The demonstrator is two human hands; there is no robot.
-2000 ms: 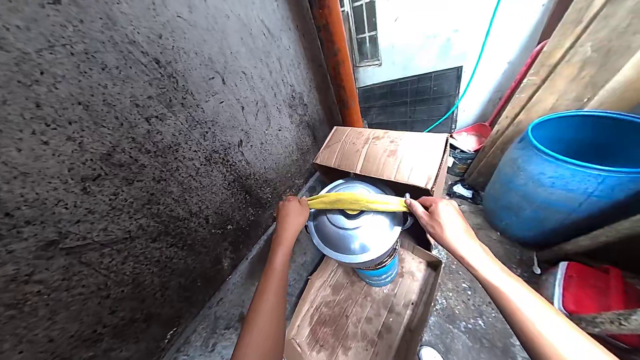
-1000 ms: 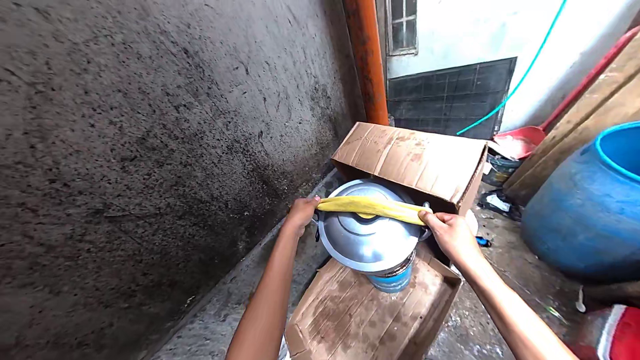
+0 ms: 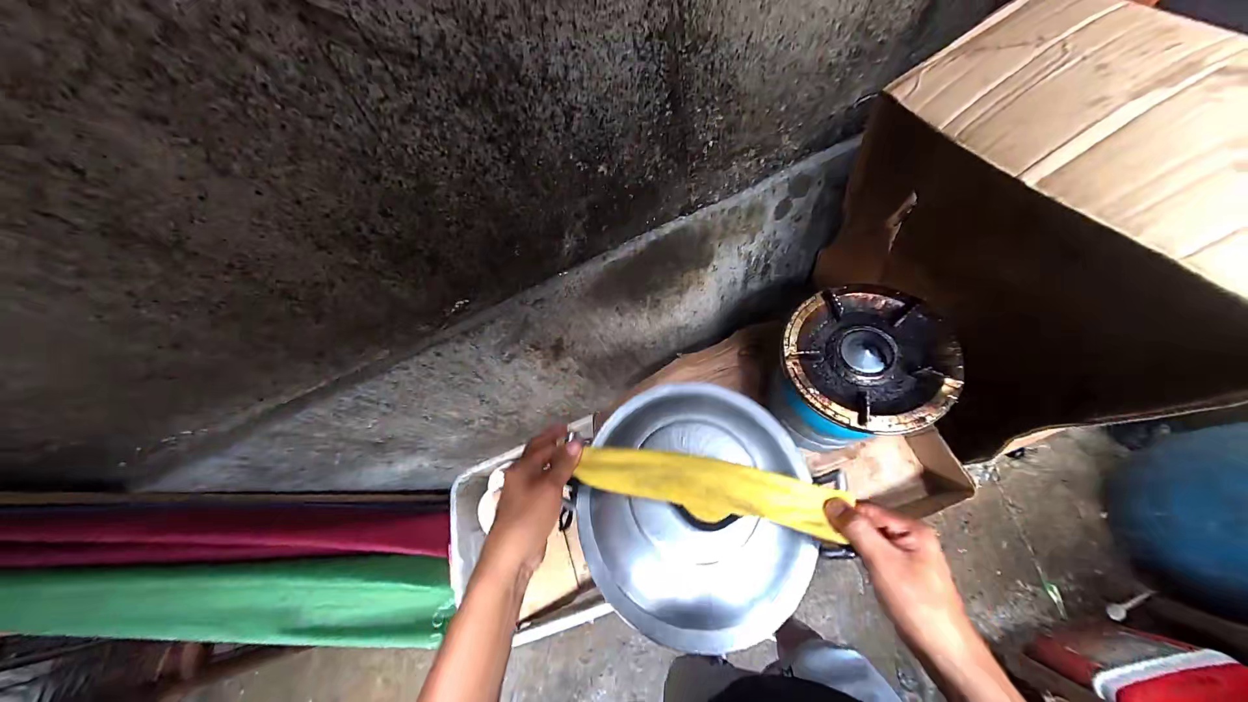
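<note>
A lidded aluminium pot [image 3: 697, 585] hangs between my two hands, seen from above. A yellow cloth strip [image 3: 717, 478] stretches across its lid, over the dark knob. My left hand [image 3: 536, 487] is closed on the strip's left end, at the pot's left handle. My right hand [image 3: 882, 536] grips the strip's other end beside the right black handle, thumb on top. Whether the fingers also hold the handles is partly hidden. Up and to the right of the pot, a round stove burner [image 3: 871, 359] with a sooty top and blue body stands uncovered.
A large cardboard box [image 3: 1102, 107] shields the burner at the right. A rough concrete wall [image 3: 439, 146] runs along the left and top. Below the pot is a white-rimmed container [image 3: 561, 629]; green cloth [image 3: 224, 600] lies left of it. A blue barrel [image 3: 1189, 507] stands at right.
Both hands have lifted the pot off the burner and brought it back toward my body. The burner's top now shows. The view has shifted a lot, downward and left.
</note>
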